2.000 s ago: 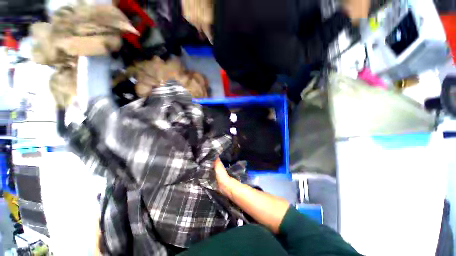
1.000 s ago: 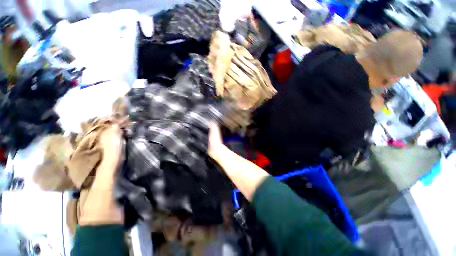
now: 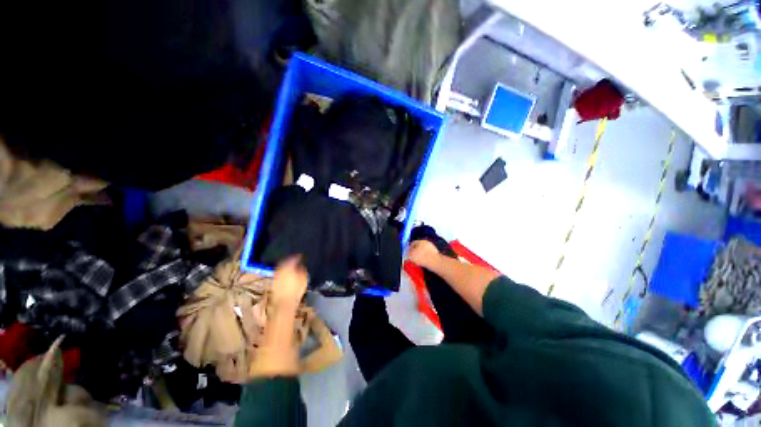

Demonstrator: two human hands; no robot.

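A blue plastic crate [image 3: 279,138] stands in front of me, filled with black garment parts [image 3: 359,138] that carry small white tags [image 3: 340,191]. A bit of plaid cloth [image 3: 373,218] shows between them. My left hand [image 3: 289,282] is blurred at the crate's near left corner, by the black cloth. My right hand [image 3: 424,252] is at the crate's near right side, above a red stool; its fingertips are partly hidden. Whether either hand grips the crate or cloth cannot be told.
Plaid garments [image 3: 150,288] and tan garments [image 3: 221,313] lie heaped at left. A person in black [image 3: 142,75] is at upper left. Olive-grey cloth [image 3: 384,42] hangs beyond the crate. The red stool [image 3: 425,296] stands by my legs. A white table [image 3: 584,42] is at upper right.
The view has swung down to the crate and floor. The plaid bundle that was between my hands is out of them. My hands are now at the crate's near side.
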